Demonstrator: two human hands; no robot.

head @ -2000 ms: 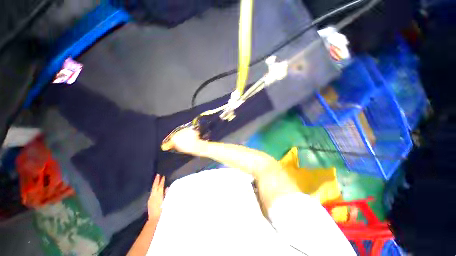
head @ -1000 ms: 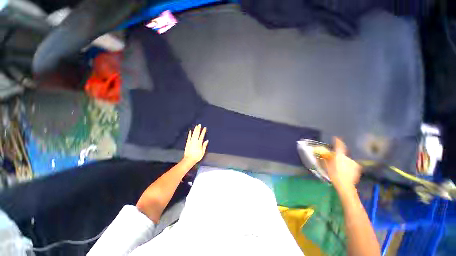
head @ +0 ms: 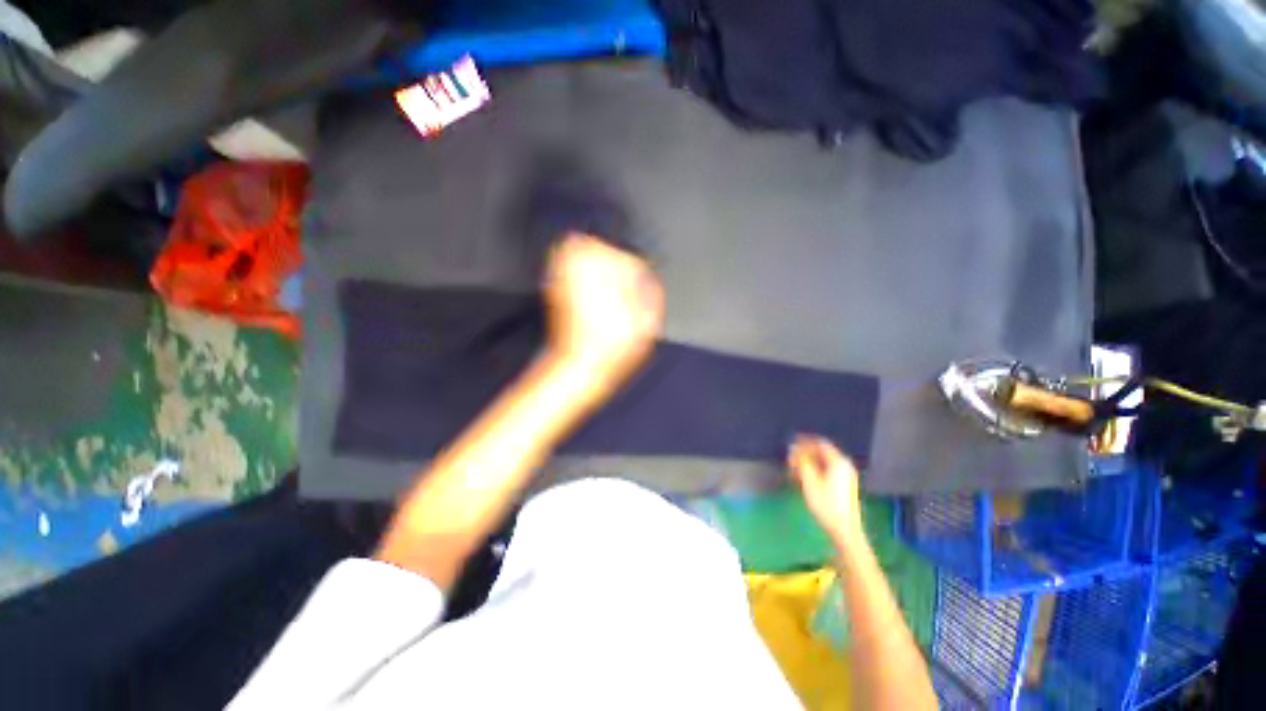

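Note:
The dark trousers (head: pixel 708 403) lie along the near edge of the grey padded table (head: pixel 861 236). My left hand (head: pixel 603 297) is closed over the middle of them, with a blurred dark piece of their cloth just beyond it, seemingly gripped. My right hand (head: pixel 825 479) is at the near corner of the narrow hem end at right, fingertips on the cloth; whether they pinch it is unclear. The steam iron (head: pixel 1011 399), silver with a tan-brown handle, is parked at the table's right end, out of my hands.
A dark crumpled pile (head: pixel 889 63) lies on the far table edge. A printed card (head: pixel 444 96) is at far left, near a grey padded arm (head: pixel 181 118). A red plastic bag (head: pixel 236 243) is beyond the left edge. Blue mesh crates (head: pixel 1062 542) and a yellow cloth (head: pixel 794 618) are below at right.
The iron has left my right hand and sits at the right end. My right hand moved left to the hem. My left hand moved up and closed; the other trouser leg no longer lies flat at far left.

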